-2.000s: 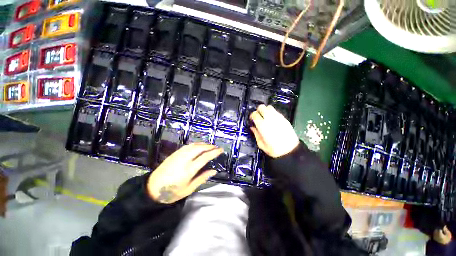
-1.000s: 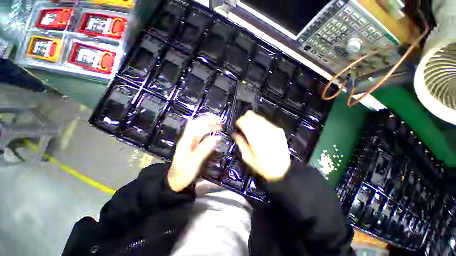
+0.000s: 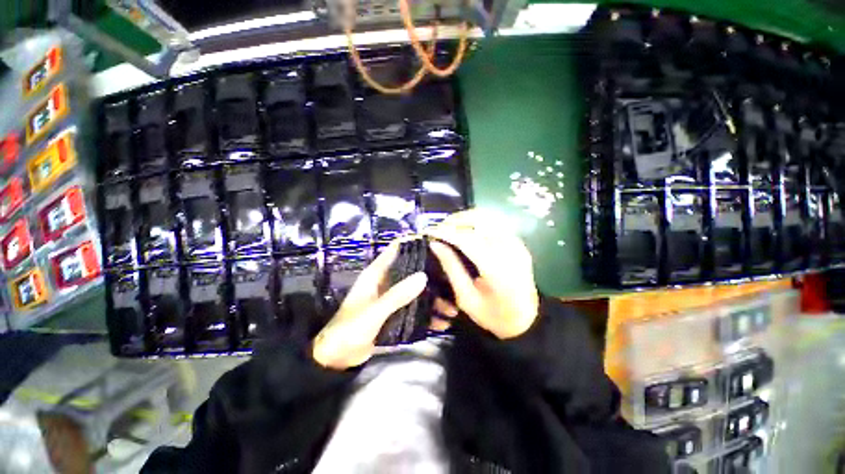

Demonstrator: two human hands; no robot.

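My left hand (image 3: 369, 313) and my right hand (image 3: 488, 273) are together over the front right part of the black blister tray (image 3: 278, 157). Between them they hold a black housing (image 3: 406, 278), upright with a ribbed side showing. My left thumb and fingers grip its left side. My right fingertips touch its top edge; whether they pinch a tiny part cannot be told. A loose pile of white specks (image 3: 535, 193) lies on the green mat right of the tray. Other dark housings sit in the tray's pockets.
More black blister trays (image 3: 660, 231) stand right of the pile. A clear tray of red and yellow units (image 3: 57, 167) is at the left. An orange cable (image 3: 394, 88) hangs over the tray's back edge. A clear tray of dark units (image 3: 704, 393) is lower right. A stool (image 3: 111, 407) stands lower left.
My hands have come together and now hold a black housing upright between them. The camera view has turned, so the trays look straighter and the fan is out of view.
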